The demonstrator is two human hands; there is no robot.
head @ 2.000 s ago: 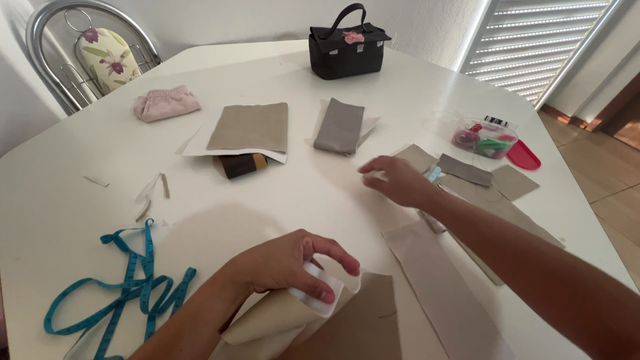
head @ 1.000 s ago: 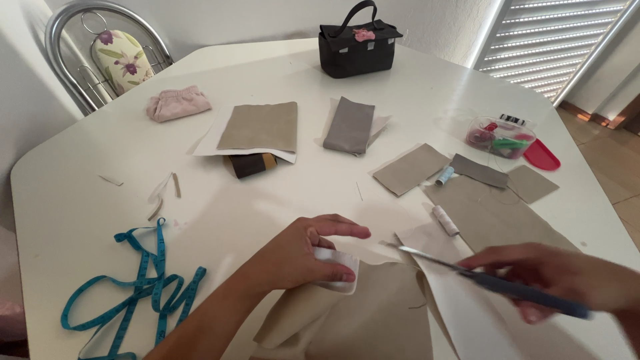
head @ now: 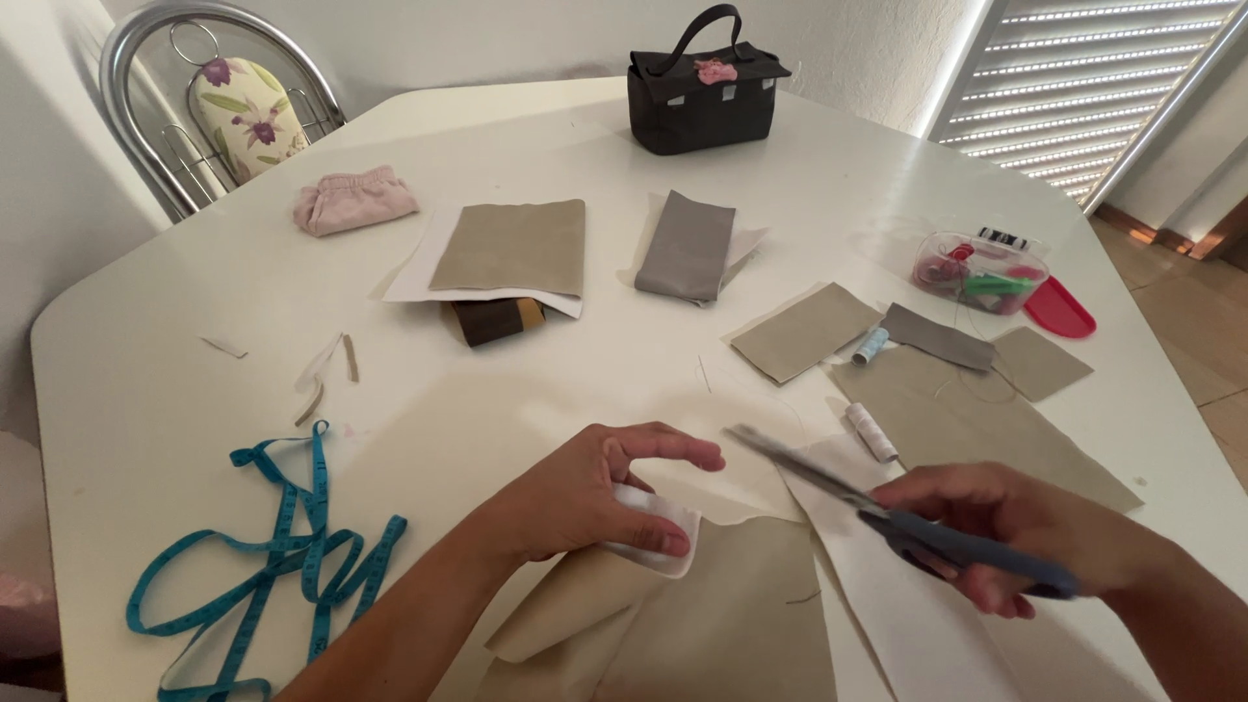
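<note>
My left hand grips a folded white piece of material at the turned edge of a beige fabric piece, near the front of the table. Thumb and fingers pinch it. A short dark thread lies on the beige piece. In my right hand is a pair of scissors with dark blue handles; the slightly blurred blades point left, toward my left hand, without touching it. Below the scissors lies a long pale fabric strip. A white thread spool lies just beyond the blades.
A blue measuring tape lies tangled at left. Farther back are folded pink cloth, beige fabric, gray fabric and a black handbag. At right are a light blue spool, fabric pieces and a clear sewing box.
Two seconds ago my right hand held no scissors and reached over the table's middle; it has since moved back to the right and taken them. My left hand still grips the white piece.
</note>
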